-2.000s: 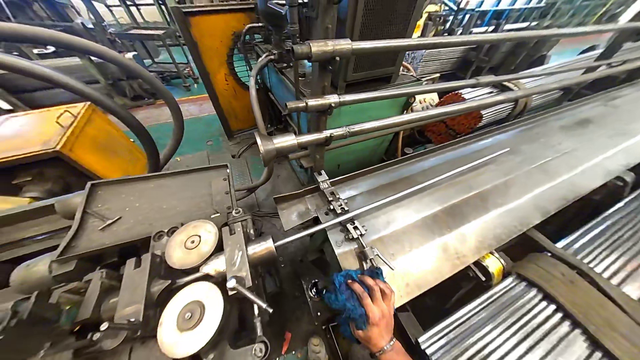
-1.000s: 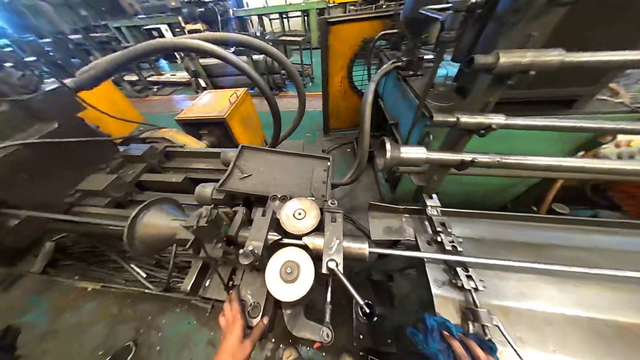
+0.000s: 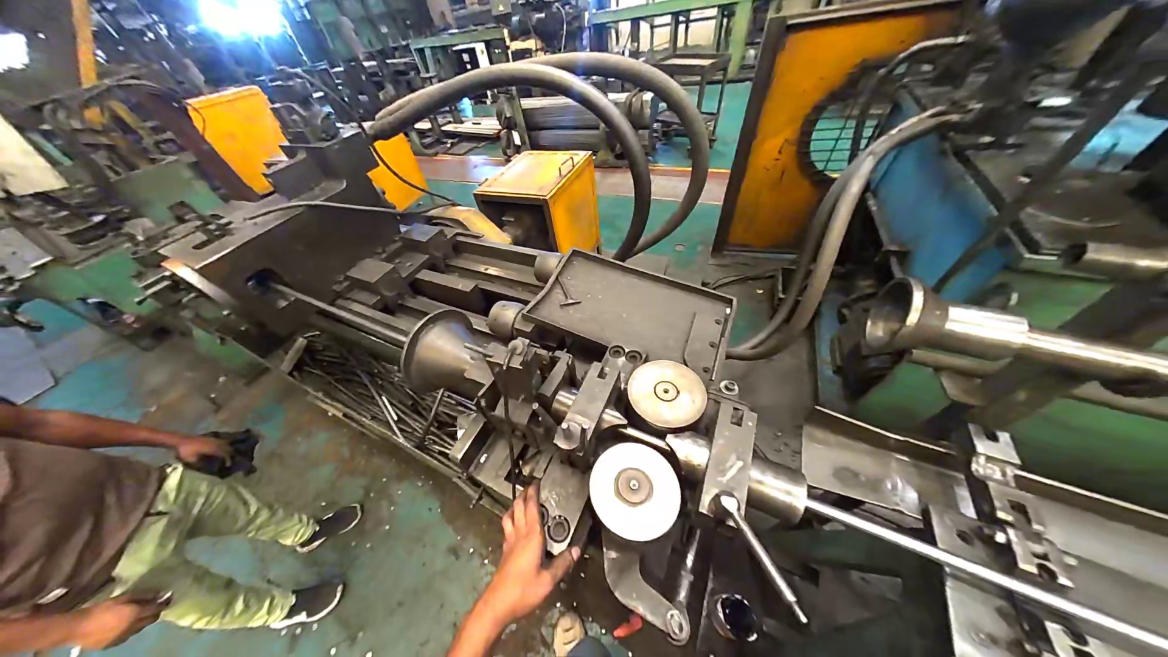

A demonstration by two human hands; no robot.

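My left hand [image 3: 526, 570] rests at the edge of a machine's steel mounting plate [image 3: 568, 493], fingers apart and nothing seen in it. Just right of it are two pale round rollers, a lower one [image 3: 636, 491] and an upper one [image 3: 667, 393]. A bright metal bar [image 3: 949, 554] runs out from a steel sleeve [image 3: 776, 490] to the right. A lever handle [image 3: 763, 561] slants down beside the rollers. Left of them sits a metal funnel [image 3: 440, 351]. My right hand is out of view.
A co-worker [image 3: 82, 520] stands at the left, one hand holding a dark cloth or glove [image 3: 236, 453]. A dark tray [image 3: 630, 306] lies behind the rollers. Thick hoses [image 3: 639, 137] arch over a yellow box [image 3: 538, 196]. Thin rods [image 3: 365, 392] fill a trough below the machine bed.
The view has swung left. My left hand came into view by the rollers; my right hand, earlier on a blue cloth at the metal trough, has left view. A co-worker now shows.
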